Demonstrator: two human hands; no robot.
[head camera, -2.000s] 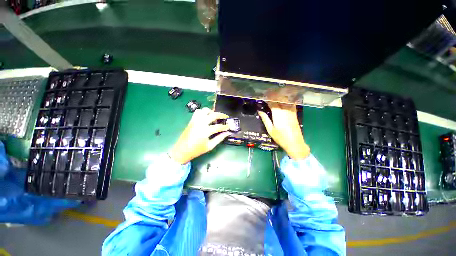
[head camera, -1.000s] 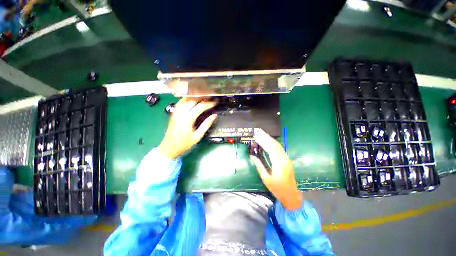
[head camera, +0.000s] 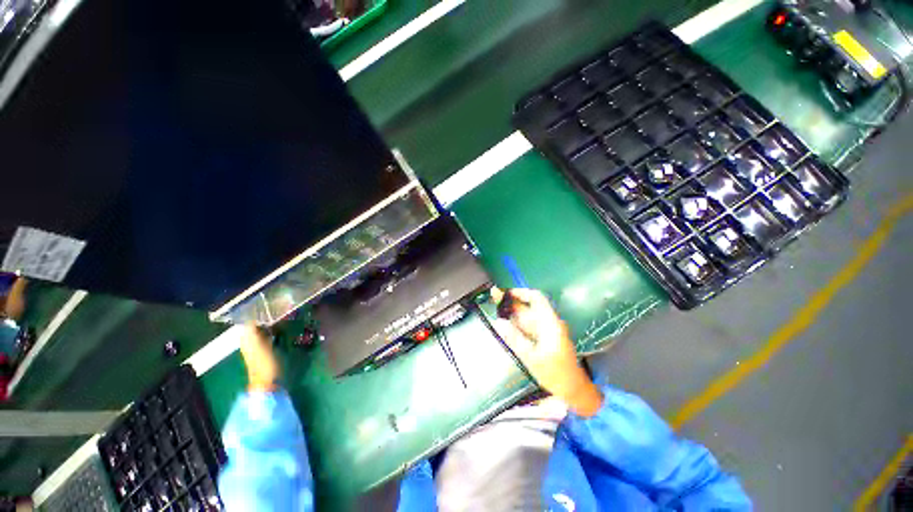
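Note:
The flat black test box (head camera: 385, 318) lies on the green bench with its red light lit and a thin dark cable at its front edge. My right hand (head camera: 543, 342) is closed around a small black camera unit (head camera: 509, 304) at the box's right front corner. My left hand (head camera: 259, 360) is blurred and reaches beyond the box's left side. Its fingertips are hidden at the clear acrylic panel (head camera: 340, 258), so its grip cannot be told. Another black unit (head camera: 306, 337) lies between my left hand and the box.
The right blister tray (head camera: 641, 130) holds several units in its near pockets. A device with a red light and yellow label (head camera: 831, 55) stands beyond it. The big black hood (head camera: 200, 150) overhangs the box. The left blister tray (head camera: 165, 440) is at lower left. A blue stick (head camera: 513, 269) lies beside the box.
The view has turned and tilted to the right. My left hand has left the box and reaches away to its left. My right hand has moved to the box's right corner with a unit.

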